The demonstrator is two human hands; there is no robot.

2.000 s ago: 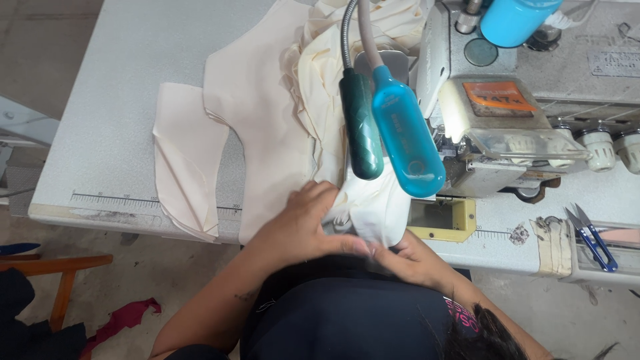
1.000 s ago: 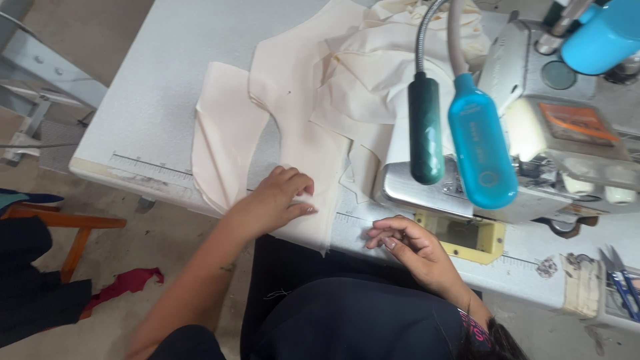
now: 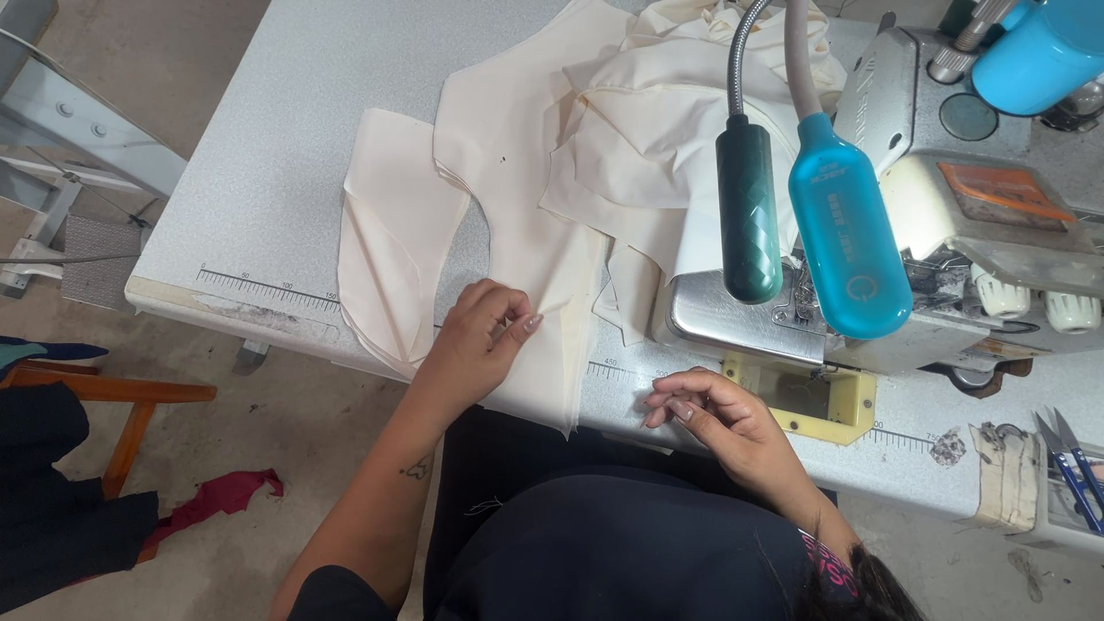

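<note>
My left hand [image 3: 493, 341] pinches the edge of the top layer of a stack of cream fabric panels [image 3: 517, 207], thumb against fingertips, and a fold rises at that spot. The stack's lower end hangs slightly over the table's front edge. A smaller cream fabric piece [image 3: 392, 224] lies to its left, partly folded. My right hand [image 3: 711, 414] is empty, palm inward with fingers loosely curled, over the table edge just left of the yellow frame [image 3: 862, 405]. Behind it, sewn cream fabric [image 3: 655, 138] lies bunched against the metal plate [image 3: 733, 315] of the sewing machine.
The sewing machine [image 3: 931, 198] stands at the right. A green lamp [image 3: 749, 216] and a blue lamp [image 3: 849, 233] hang in front of it on flexible necks. Blue-handled thread snips [image 3: 1074, 470] lie at the far right. A wooden chair [image 3: 129, 392] with dark cloth is at lower left.
Both hands were together on cream fabric at the table edge two seconds ago. They have parted; the right let go, and the left is on the panel stack. The view has shifted.
</note>
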